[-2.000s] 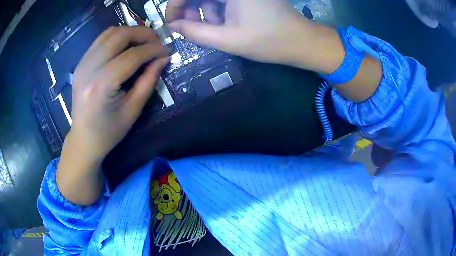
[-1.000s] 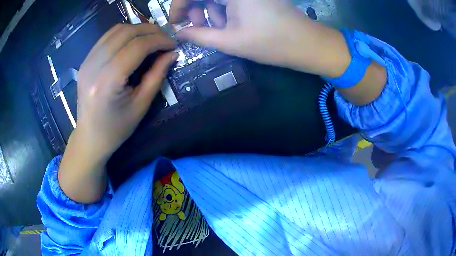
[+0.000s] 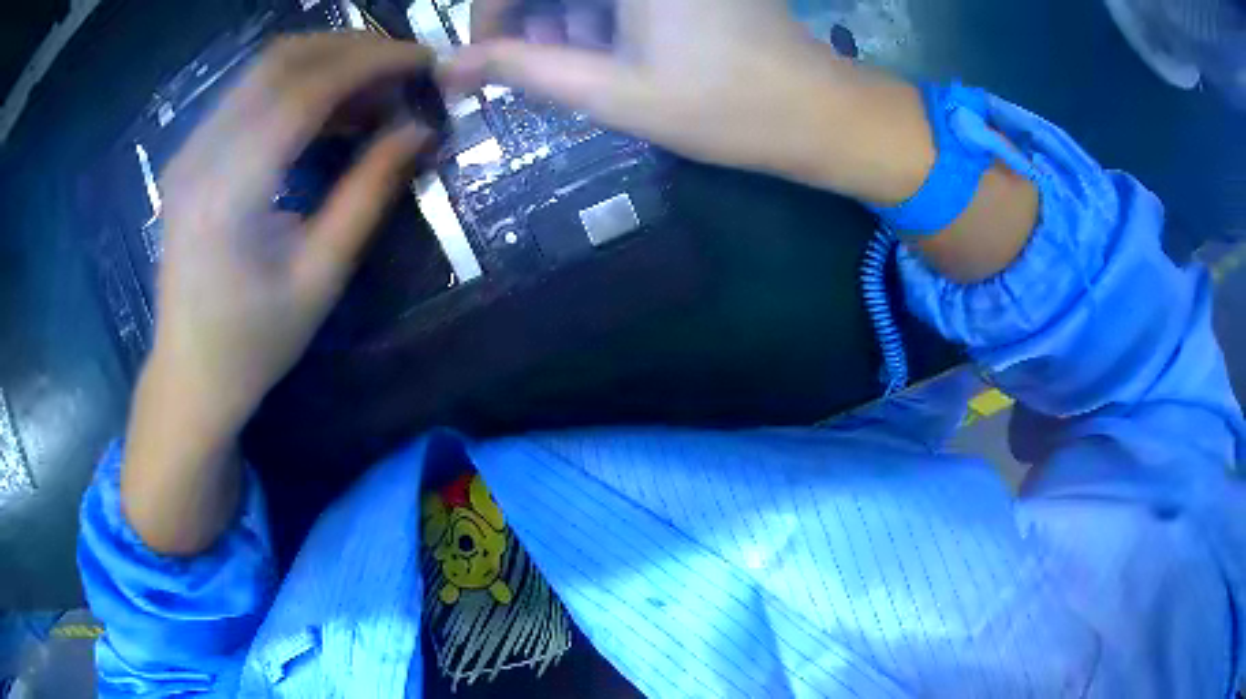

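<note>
The open tablet (image 3: 410,294) lies in front of me at the upper left, its black inside facing up. Its mainboard (image 3: 526,134) shows bright parts below my right hand. A white strip (image 3: 447,235) runs beside the board, and a pale square (image 3: 608,219) sits at the tablet's right end. My left hand (image 3: 267,205) is blurred over the battery area, fingers curled towards the board. My right hand (image 3: 642,68) reaches over the board's top, partly cut off by the frame edge. The fingertips nearly meet; whether either hand holds anything cannot be seen.
A blue wrist strap (image 3: 943,171) is on my right wrist, with a coiled blue cord (image 3: 881,307) hanging down from it. A shiny clear object (image 3: 1161,34) is at the upper right. A dark mat (image 3: 765,301) lies around the tablet.
My left hand has moved left and slightly up, uncovering more of the white strip and board. My right hand has shifted slightly left.
</note>
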